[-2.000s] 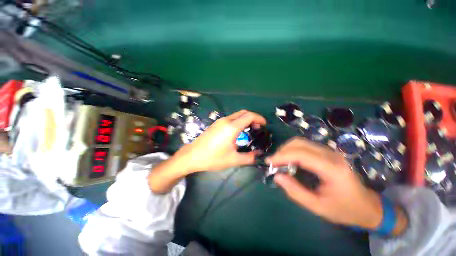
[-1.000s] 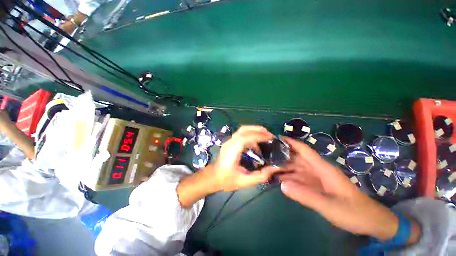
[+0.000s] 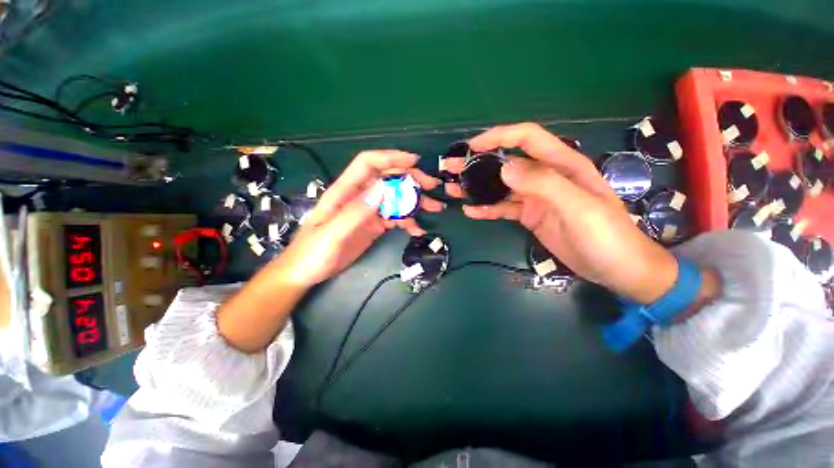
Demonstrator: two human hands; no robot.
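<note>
My left hand [image 3: 352, 206] holds a round display module [image 3: 399, 196] by its rim; its face glows white and blue. My right hand [image 3: 567, 196] holds a dark round module [image 3: 485, 178] between thumb and fingers, beside the first. A black disc with pale tabs [image 3: 426, 260] lies on the mat below and between the hands, at the end of a thin black cable [image 3: 352, 315]. A second cable runs right to another tabbed disc [image 3: 550, 263], partly hidden by my right hand, with a small silvery piece at its lower edge.
A power supply [image 3: 128, 274] with red digits and a red lead [image 3: 201, 254] stands at left. Several discs [image 3: 268, 215] lie beside it. More discs [image 3: 627, 175] lie at right, next to an orange-red tray [image 3: 700, 146] full of discs. Loose black cables [image 3: 82, 119] lie upper left.
My hands have moved apart, each with one module; the left one's face now glows. The tabbed discs at the cable ends have come into sight. The view has shifted right. The supply's lower digits have changed.
</note>
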